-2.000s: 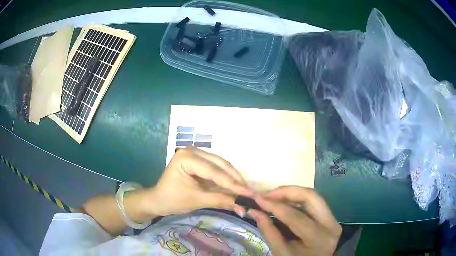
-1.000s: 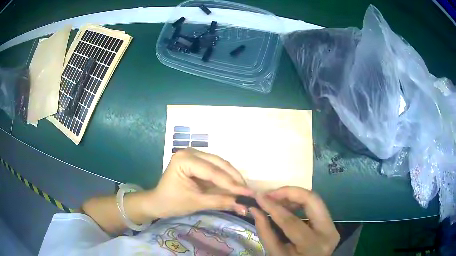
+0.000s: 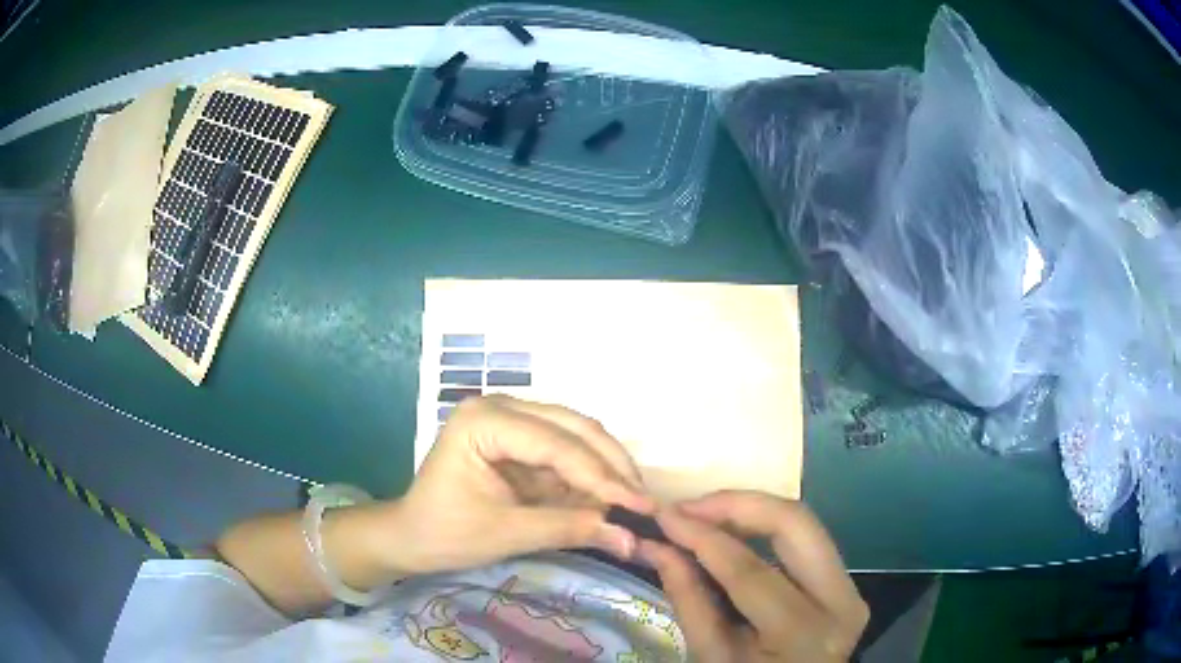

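Note:
A small black part [image 3: 635, 522] is pinched between the fingertips of both hands, low in the middle of the view. My left hand [image 3: 518, 486] holds its left end between thumb and fingers. My right hand [image 3: 764, 570] holds its right end; the lower part of this hand is near the bottom edge. Whether a pad is on the part cannot be told. Just beyond the hands lies the tan backing sheet [image 3: 622, 350], with short rows of dark adhesive pads [image 3: 486, 377] at its left side. My left hand hides the sheet's lower left area.
A clear plastic tray [image 3: 648, 214] with scattered black parts stands at the back. A large clear plastic bag [image 3: 933, 233] bulges at right, with loose black parts [image 3: 865, 427] beside it. A full pad sheet [image 3: 246, 156], a long black piece [image 3: 205, 240] and bare liner [image 3: 117, 214] lie left.
The bench items have shifted slightly left in the view, and slightly more of the pad rows shows above my left hand. Both hands stay together on the black part.

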